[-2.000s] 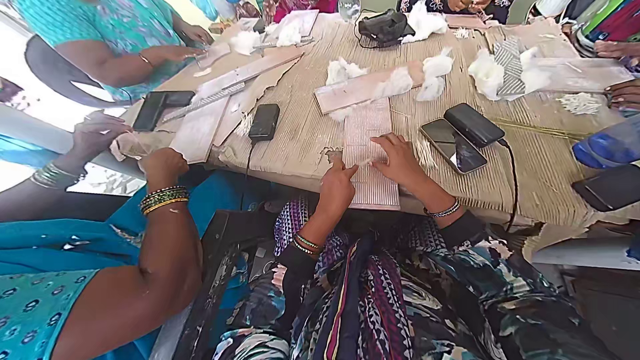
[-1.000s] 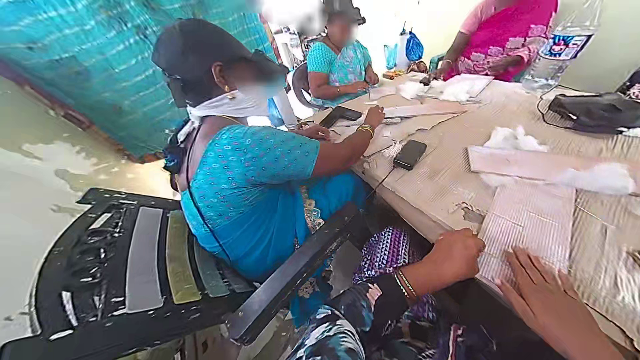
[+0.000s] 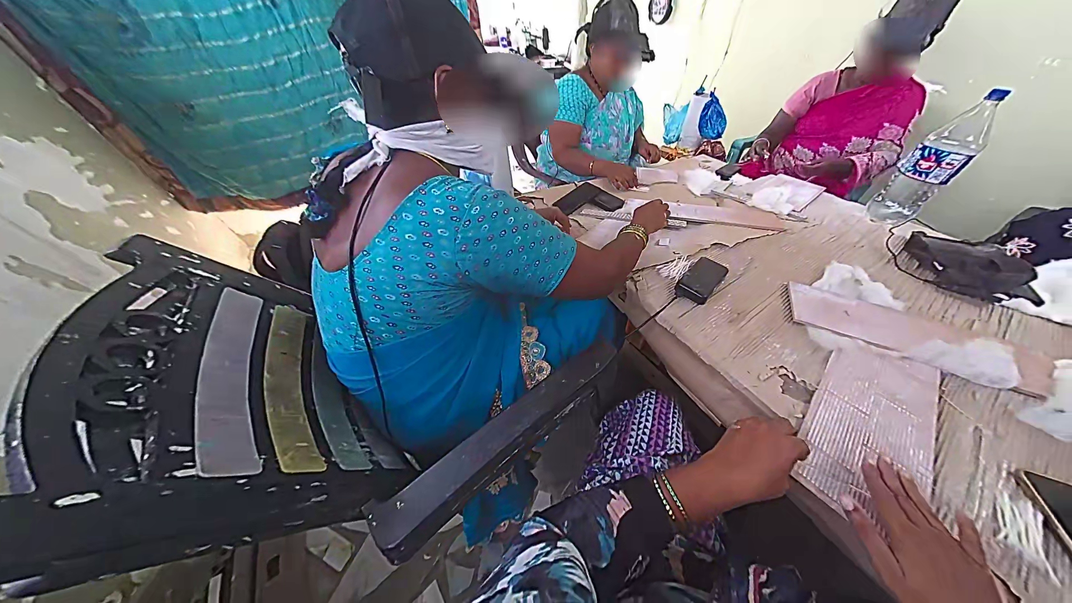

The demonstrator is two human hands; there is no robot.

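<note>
A pale, finely lined board [image 3: 875,406] lies at the table's near edge, one end under a second pale board [image 3: 904,331] that lies crosswise and has white cotton fluff [image 3: 963,360] on it. My left hand [image 3: 754,465] is curled at the near board's left edge; whether anything is between its fingers cannot be made out. My right hand [image 3: 921,536] rests with spread fingers on the lower end of that board, nothing visible in its grasp. Thin pale strands lie across the board.
A co-worker in blue sits at the left, on a black plastic chair [image 3: 109,502], handling boards. A black device [image 3: 702,280] with a cable, a plastic bottle [image 3: 930,167], a black cap [image 3: 967,264] and a phone [image 3: 1047,502] are on the table [image 3: 754,335]. Two more people sit at the far side.
The view has swung far to the left. My right hand, its fingers bent at the board two seconds ago, is now spread flat on it. My left hand has moved from the board's surface to its left edge.
</note>
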